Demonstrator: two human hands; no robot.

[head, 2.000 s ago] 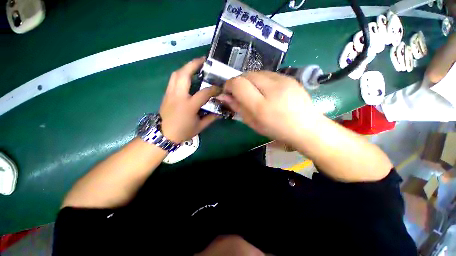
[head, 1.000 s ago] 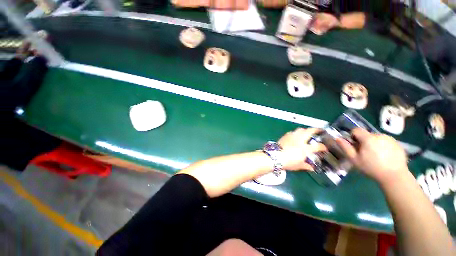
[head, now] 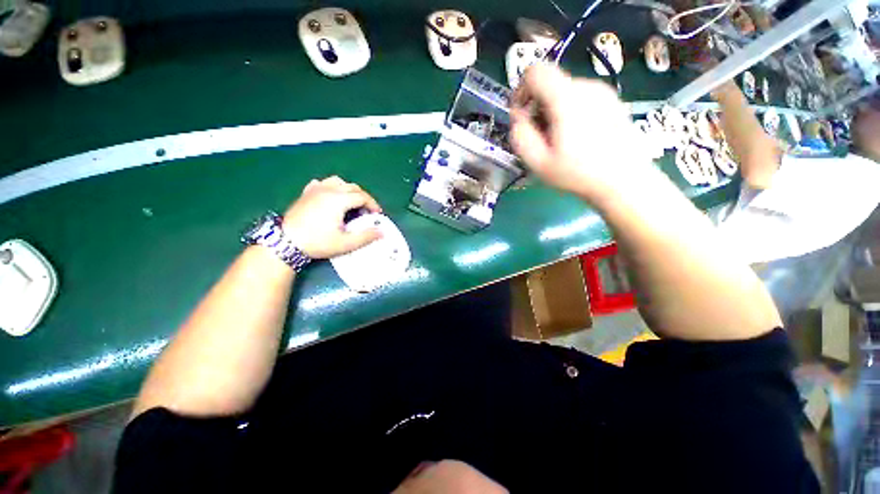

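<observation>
A white plug-in housing (head: pixel 378 262) lies on the green surface in front of me. My left hand (head: pixel 330 220), with a metal watch on the wrist, grips its upper left edge, thumb on its face. The silver screw feeder (head: pixel 475 160) stands right of the housing, its box open at the back and its metal mechanism facing me. My right hand (head: pixel 567 125) is raised at the feeder's back right corner with fingers curled. Whether it holds anything is hidden. A black cable (head: pixel 577 27) runs just behind it.
White housings (head: pixel 334 41) are spaced along the far side, beyond a pale metal strip (head: pixel 241 140). Another housing (head: pixel 23 288) lies at far left. Many white pieces (head: pixel 697 145) lie at right near another person's arm (head: pixel 753 140). A cardboard box (head: pixel 560 299) and red crate (head: pixel 610 280) are below.
My left hand has left the feeder and now grips the housing beside it. My right hand has lifted from the feeder's mechanism to its back right. The camera view has swung.
</observation>
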